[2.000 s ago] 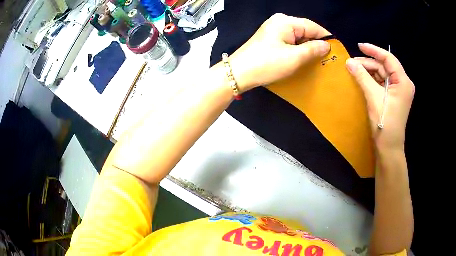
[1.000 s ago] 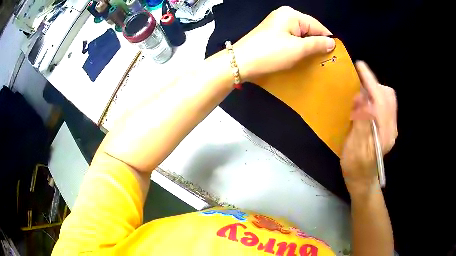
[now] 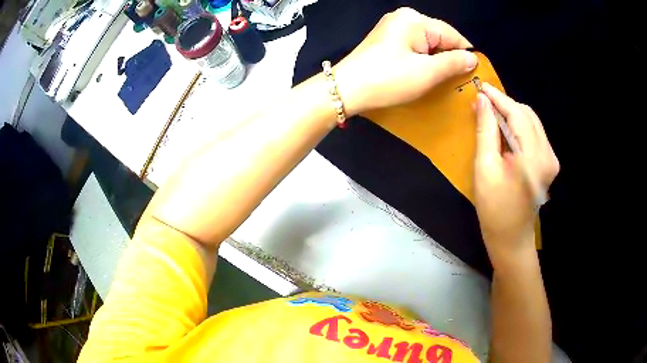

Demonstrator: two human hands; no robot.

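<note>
The yellow-orange marking template (image 3: pixel 433 135) lies on black garment cloth (image 3: pixel 397 166). My left hand (image 3: pixel 418 60) pinches the template's top corner together with the cloth edge, thumb on top. My right hand (image 3: pixel 514 163) holds a thin silvery marking pen (image 3: pixel 508 133) with its tip at the small dark slots (image 3: pixel 468 86) near that corner. The right hand covers part of the template's lower half.
A glass jar (image 3: pixel 222 64) with a dark red lid, a dark spool with a red top (image 3: pixel 247 42) and several thread cones (image 3: pixel 164 21) stand at the upper left. A dark blue scrap (image 3: pixel 145 76) lies on the white table (image 3: pixel 312 213). Dark cloth covers the right side.
My right hand has turned and moved up and left onto the template, bringing the pen tip to the slots. My left hand keeps its hold on the corner.
</note>
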